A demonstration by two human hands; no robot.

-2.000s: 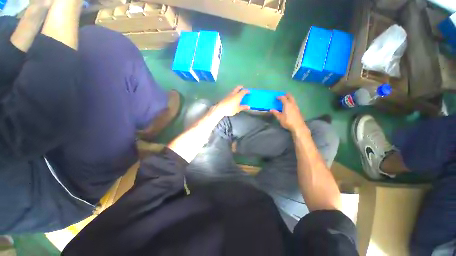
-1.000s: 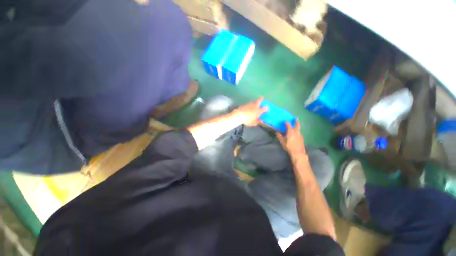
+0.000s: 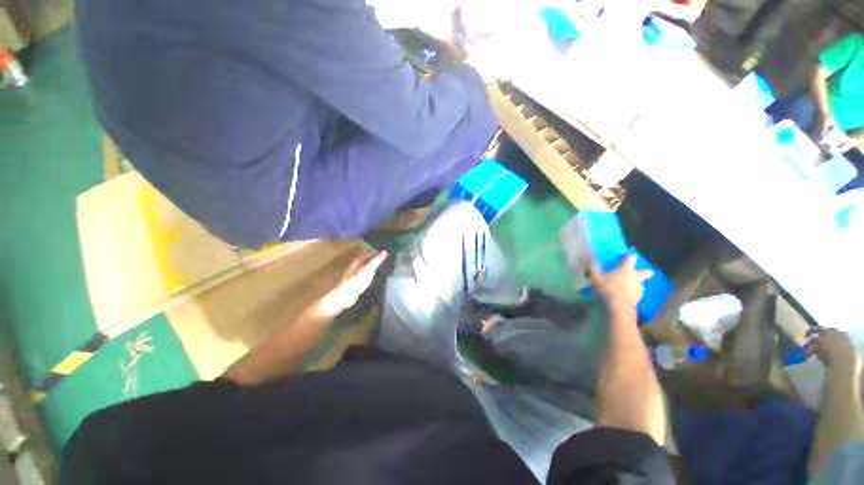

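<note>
My left hand (image 3: 362, 275) is empty and stretched out low at the left, beside my raised knee and over brown cardboard. My right hand (image 3: 622, 282) reaches forward to the blue cartons at the right. Its fingers lie on or against them; blur hides whether it grips one. One blue carton (image 3: 601, 232) shows beyond the hand and more blue carton (image 3: 654, 296) shows to its right. Other blue cartons (image 3: 490, 188) stand together on the green floor ahead of my knee.
A person in dark clothes (image 3: 284, 114) sits close at the left. Flattened cardboard (image 3: 227, 313) lies beside me. A partitioned tray (image 3: 549, 147) lies by the white table (image 3: 692, 161). A clear bag (image 3: 711, 317) and blue-capped bottle (image 3: 697, 353) are at the right, near another person's hand (image 3: 834, 349).
The view has turned. My hands, earlier together on one blue carton over my lap, are apart. My left hand has let go and moved left; my right hand has moved to the right-hand cartons.
</note>
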